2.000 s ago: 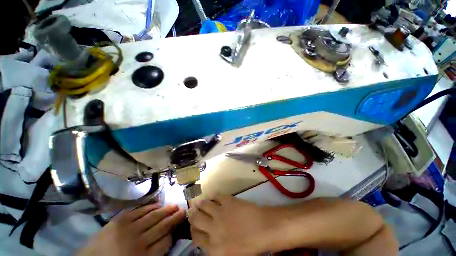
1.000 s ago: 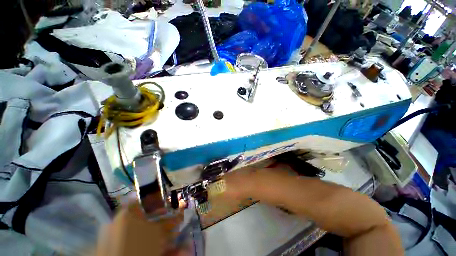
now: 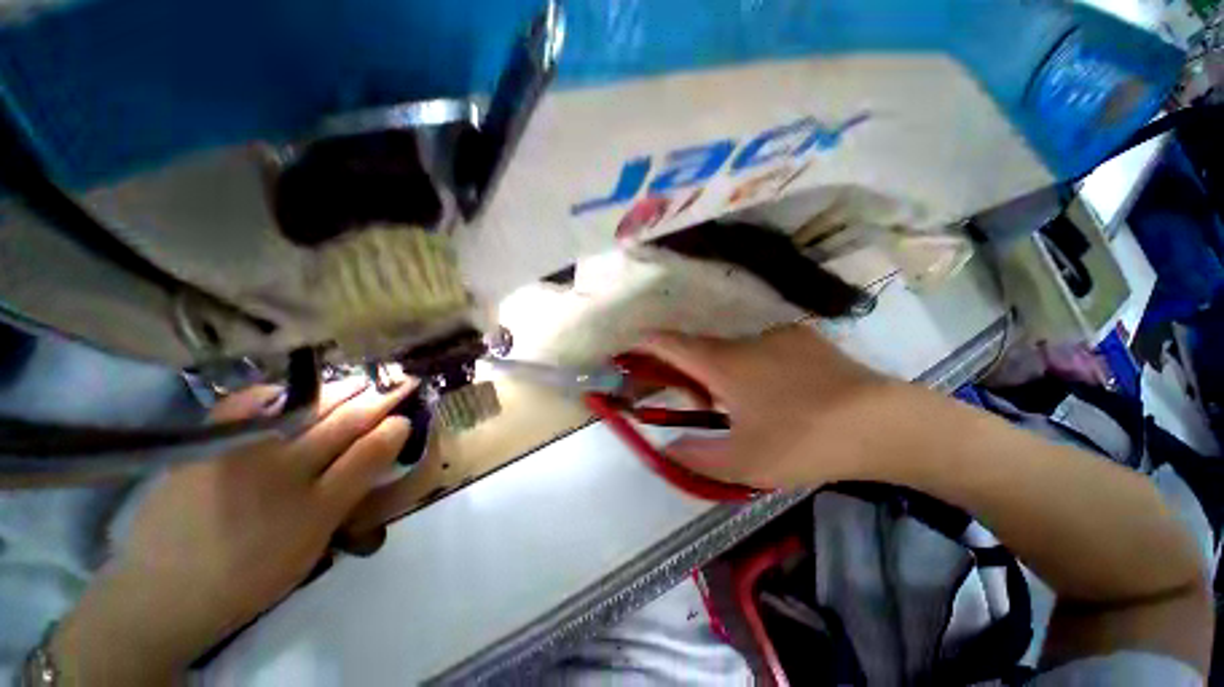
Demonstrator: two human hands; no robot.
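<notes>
My right hand grips the red-handled scissors. Their pale blades point left, with the tips by the presser foot and needle area. My left hand lies on the left of the needle area, its fingertips close to the foot, pressing on dark fabric. How much of the fabric the fingers hold is hidden. The white and blue sewing machine head with "JACK" lettering fills the top of the view, close and partly blurred.
A dark hairy tuft lies behind the scissors under the machine arm. The ruler-marked table edge runs diagonally in front. An accessory tray is at the right. Pale and black garment pieces hang below the table edge.
The view has moved in closer to the needle. My right hand, earlier reaching under the machine arm, is now in front of it with the scissors, which lay on the bed before.
</notes>
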